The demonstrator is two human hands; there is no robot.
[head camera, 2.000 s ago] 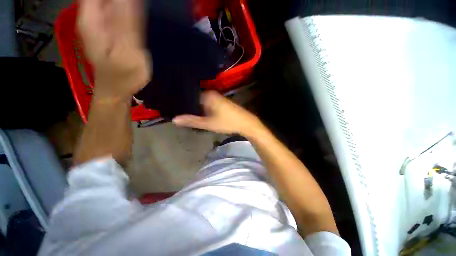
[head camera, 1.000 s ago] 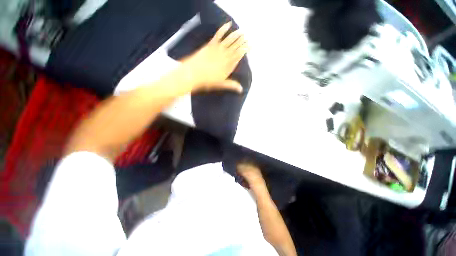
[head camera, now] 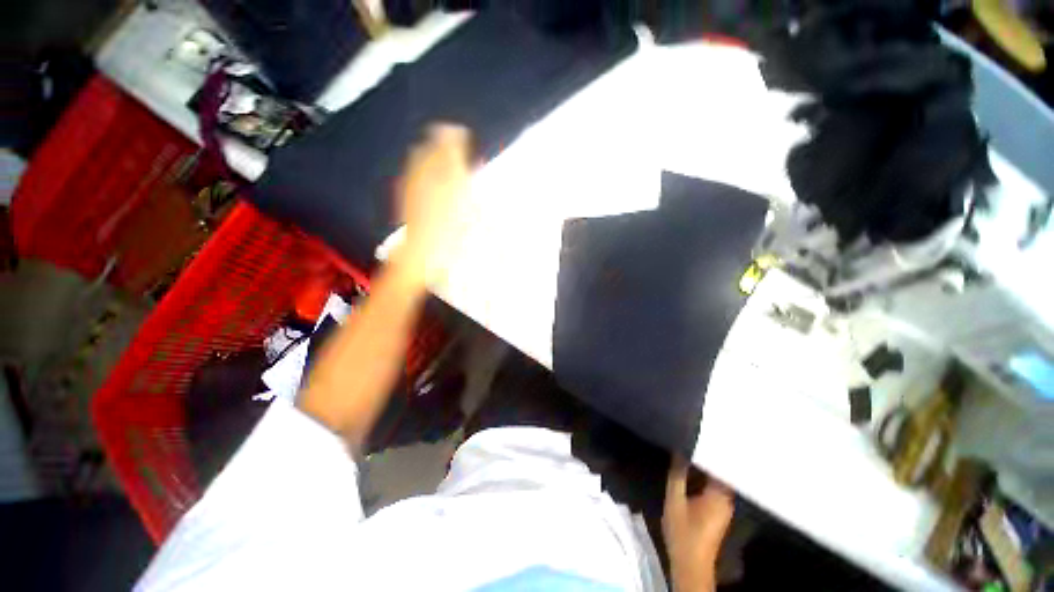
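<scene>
A dark navy cut panel (head camera: 653,306) lies on the white table under the machine area, its lower end at the front edge. My right hand (head camera: 698,518) is below that edge, fingers mostly curled, one fingertip at the panel's lower corner; whether it pinches the cloth is unclear. More dark cloth (head camera: 358,150) lies at the table's left part, its near end above a red basket. My left hand (head camera: 439,191) is blurred, over or beside this cloth's near edge; its grip cannot be told.
The red basket (head camera: 214,330) at left holds dark cloth and white papers. A second red basket (head camera: 98,174) stands behind. Black cloth (head camera: 884,127) is heaped at upper right. Two small black scraps (head camera: 883,361), yellow-gold scissors (head camera: 925,439) and a box (head camera: 996,538) of small items lie right.
The view has swung from basket to table. Since one second ago, my left hand has left the panel near the machine and is now at the left cloth. That panel now lies uncovered.
</scene>
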